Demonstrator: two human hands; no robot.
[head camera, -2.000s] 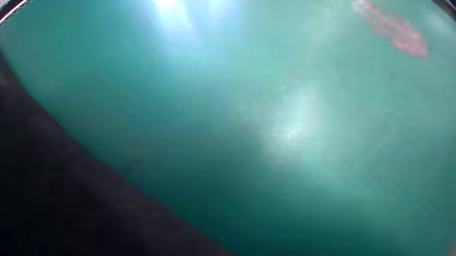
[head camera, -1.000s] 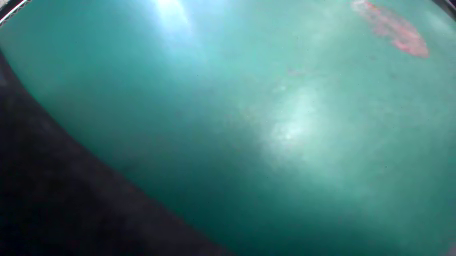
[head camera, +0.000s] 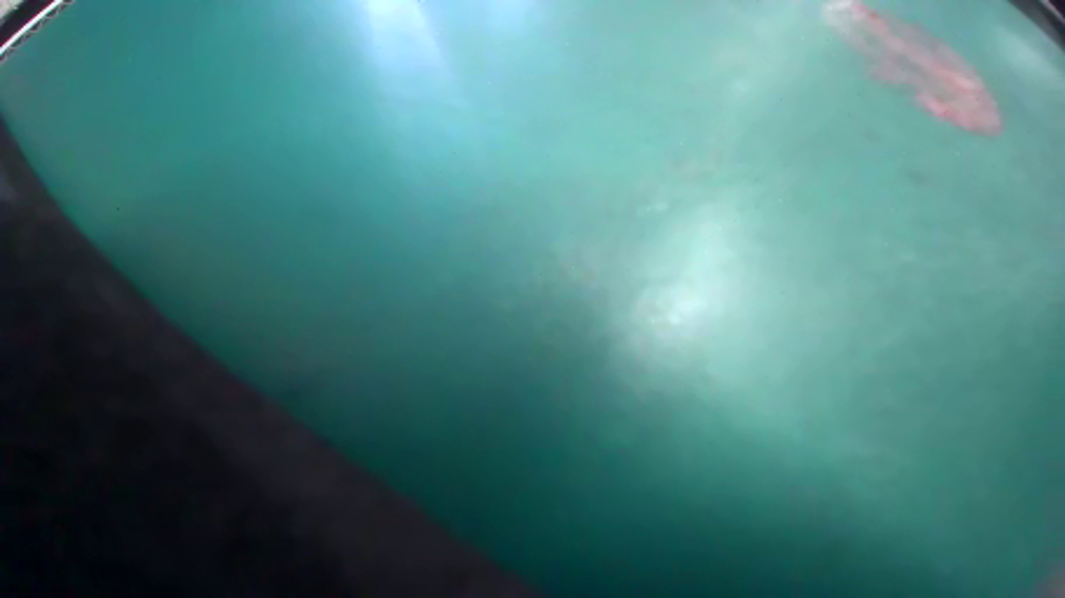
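Note:
A blurred green surface (head camera: 491, 280) fills most of the head view. It lies nearest in front of me and shows pale patches of reflected light at the top and right of centre. A reddish-pink elongated patch (head camera: 928, 72) shows on it at the upper right; I cannot tell what it is. Neither my left hand nor my right hand is in view.
A dark, blurred area (head camera: 210, 467) with a curved edge covers the lower left. A thin pale and dark edge (head camera: 33, 26) crosses the upper left corner. Another dark edge (head camera: 1043, 18) shows at the upper right corner.

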